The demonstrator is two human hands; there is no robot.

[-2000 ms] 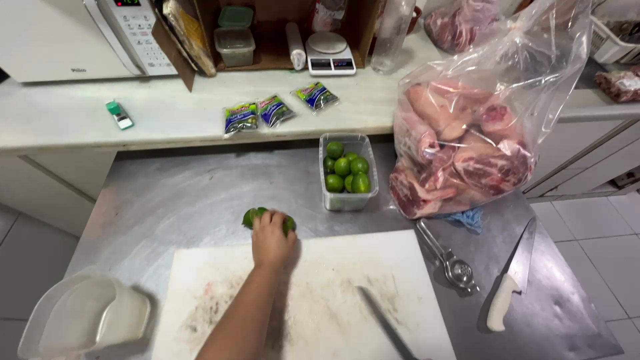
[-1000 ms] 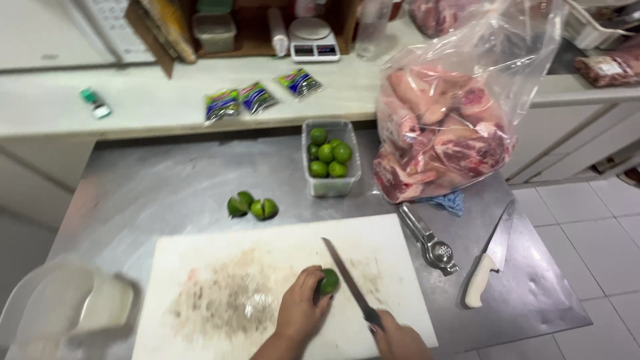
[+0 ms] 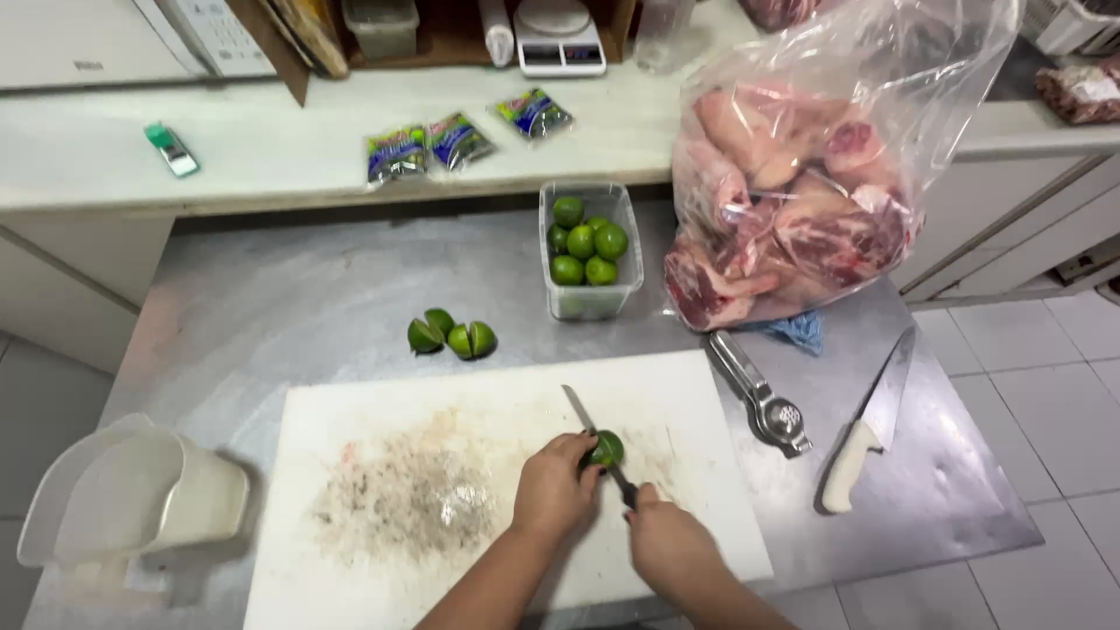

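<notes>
My left hand (image 3: 557,481) holds a green lime (image 3: 606,448) against the white cutting board (image 3: 507,385), right of its middle. In my right hand (image 3: 674,538) is the dark handle of a narrow knife (image 3: 577,406), whose blade lies across the lime; how deep it cuts cannot be told. Cut lime pieces (image 3: 472,340) rest on the steel table (image 3: 289,297) behind the board. Whole limes (image 3: 581,241) fill part of a clear plastic container (image 3: 633,284) farther back.
Right of the board lie a metal citrus squeezer (image 3: 761,398) and a white-handled knife (image 3: 853,459). A clear bag of raw meat (image 3: 787,201) stands behind them, by a blue cloth (image 3: 796,331). A translucent plastic container (image 3: 206,494) is at left; seasoning packets (image 3: 457,140) lie on the counter.
My left hand has moved from the lime pieces behind the board to a lime on it. My right hand, out of view two seconds ago, now holds the knife, its blade now over the lime.
</notes>
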